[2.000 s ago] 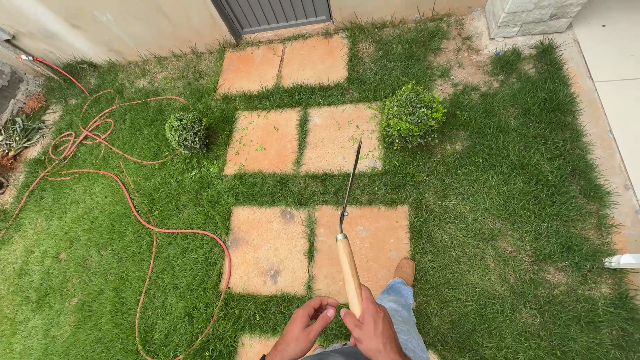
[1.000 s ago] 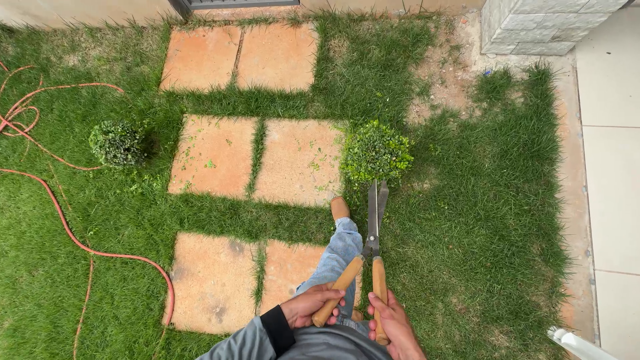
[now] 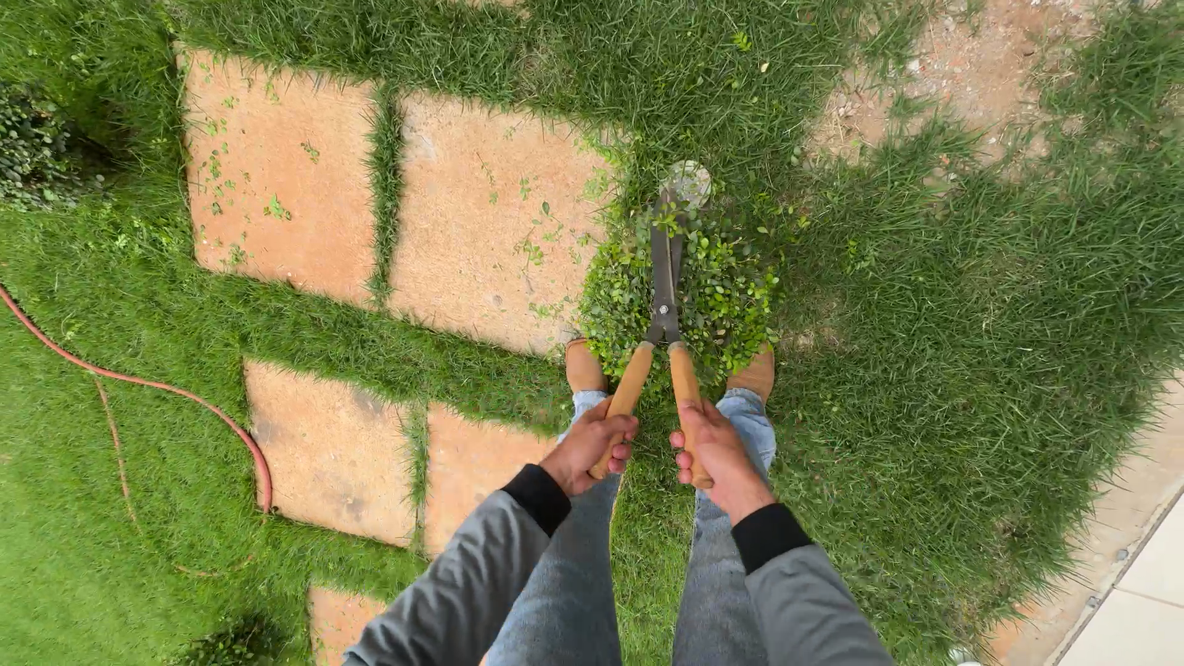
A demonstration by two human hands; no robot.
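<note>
A pair of hedge shears (image 3: 664,310) with wooden handles lies over a small rounded shrub (image 3: 731,296), its dark blades nearly together and pointing away from me. My left hand (image 3: 593,446) grips the left handle, and my right hand (image 3: 714,455) has the right one. Beyond the blade tips is a pale round object (image 3: 686,183), partly behind leaves. My shoes stand on either side of the shrub's near edge. Leaf clippings are scattered over the stone pavers (image 3: 499,217) to the left.
Grass surrounds the pavers. A red hose (image 3: 185,393) curves over the lawn at left and touches a nearer paver (image 3: 324,453). Another shrub (image 3: 37,148) sits at the left edge. Bare soil (image 3: 980,74) shows at upper right, a pale tiled edge (image 3: 1142,592) at lower right.
Two seconds ago the shears were upright before me, away from the shrub; now they lie over it. The handles are held in separate hands, and both feet stand beside the shrub. The view has moved closer.
</note>
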